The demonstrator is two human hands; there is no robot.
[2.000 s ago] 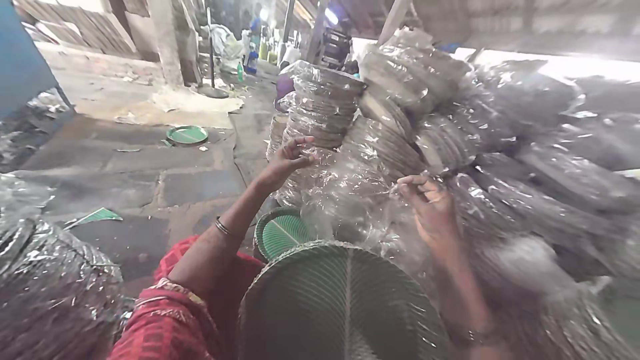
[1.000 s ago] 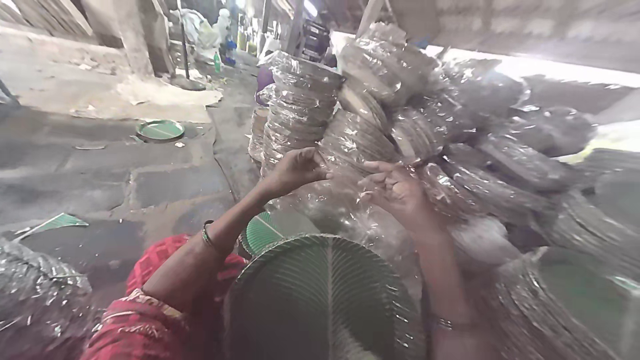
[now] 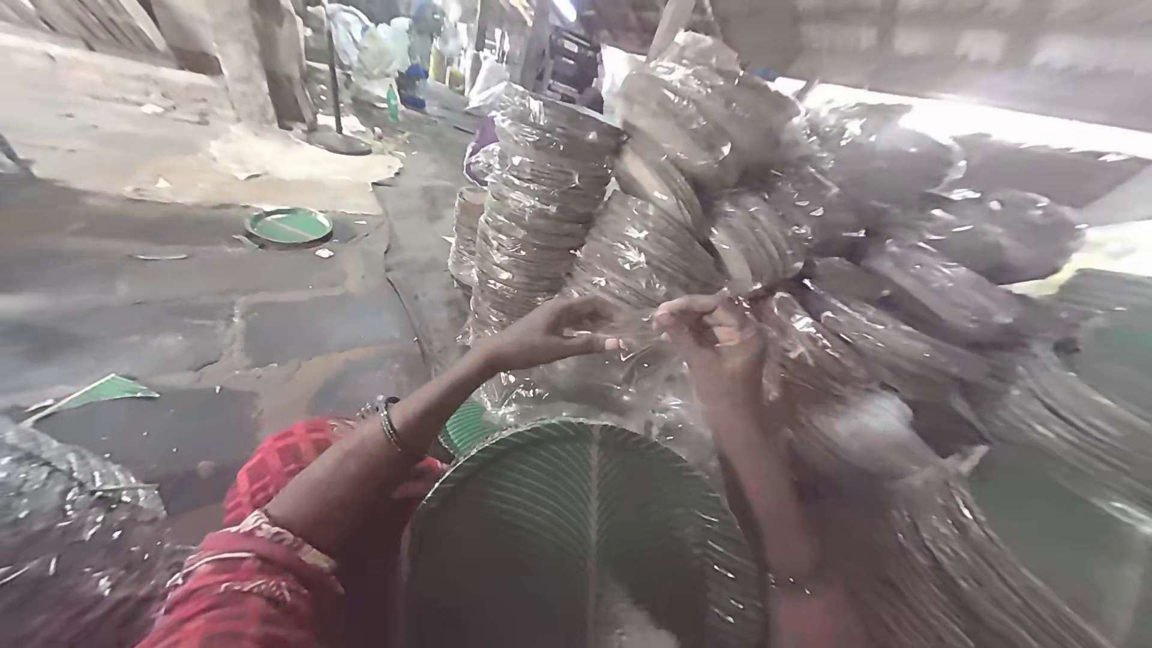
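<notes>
A large round plate with a green leaf pattern [image 3: 589, 504] faces up close in front of me, its lower part cut off by the view's edge. Over its far rim my left hand [image 3: 558, 333] reaches in, thumb and fingers stretched forward. To its right, my right hand [image 3: 715, 337] has thumb and fingertips pinched together at a thin, clear plastic film [image 3: 641, 335], which is hard to make out against the wrapped stacks. Whether the left fingers grip the film too, I cannot tell. Part of another green plate [image 3: 468, 427] shows behind the large one's left rim.
Tall plastic-wrapped stacks of plates [image 3: 544, 207] stand ahead, with more wrapped bundles [image 3: 936, 297] heaped to the right. A green plate [image 3: 290, 227] and a green leaf-patterned scrap [image 3: 112, 389] lie on the stone floor at left. Crumpled clear plastic [image 3: 76, 522] is at lower left.
Two seconds ago my hands were farther apart, the left one raised with its fingers spread. They have come closer together over the plate's far rim. The view has shifted somewhat.
</notes>
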